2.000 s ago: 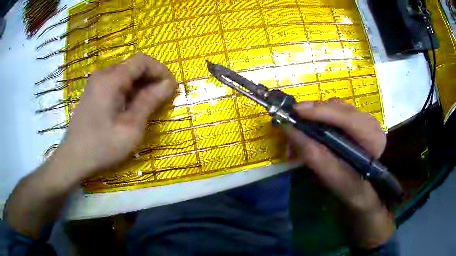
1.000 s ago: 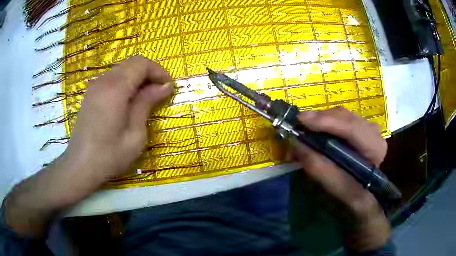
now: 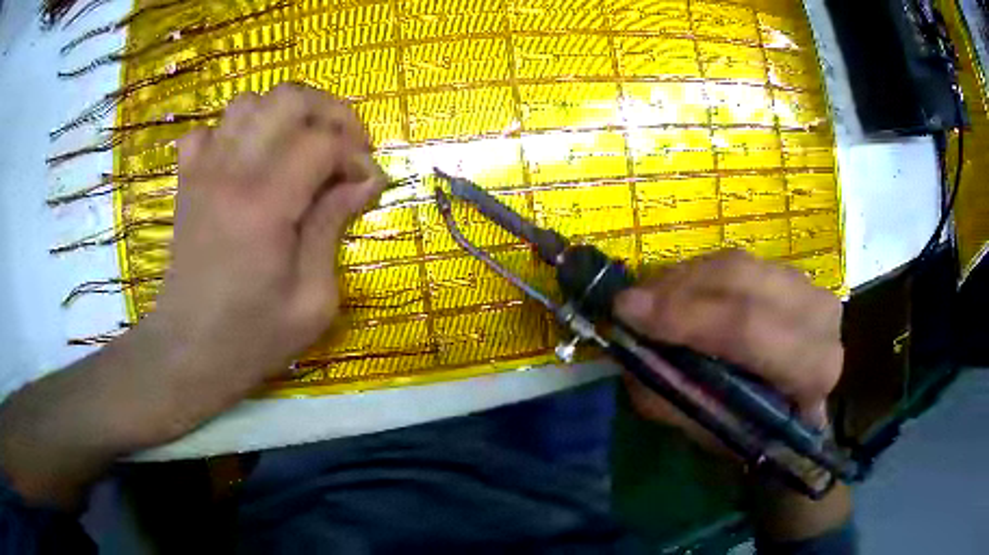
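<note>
The shiny yellow heater panel [image 3: 607,163] lies flat, with a grid of rectangles. My left hand [image 3: 271,217] is over its left part, thumb and forefinger pinched on a thin lead wire [image 3: 399,184] whose short end points right. My right hand [image 3: 737,336] holds the soldering iron [image 3: 591,280] by its dark handle. The iron's tip is just right of the wire end, near a grid line; I cannot tell if they touch. The thin curved feed tube [image 3: 477,252] runs below the barrel and ends near the tip. The rest of the pinched wire is hidden by my left hand.
Rows of dark wires [image 3: 81,195] stick out past the panel's left edge onto the white board [image 3: 325,423]. More wires lie on the panel below my left hand. A black block [image 3: 895,65] with cables is at the upper right, and a second yellow panel [image 3: 976,141] at the far right.
The iron has turned in my right hand, so the feed tube now swings out below the barrel. The tip has come left, closer to my left fingertips. The panel appears slightly shifted in view.
</note>
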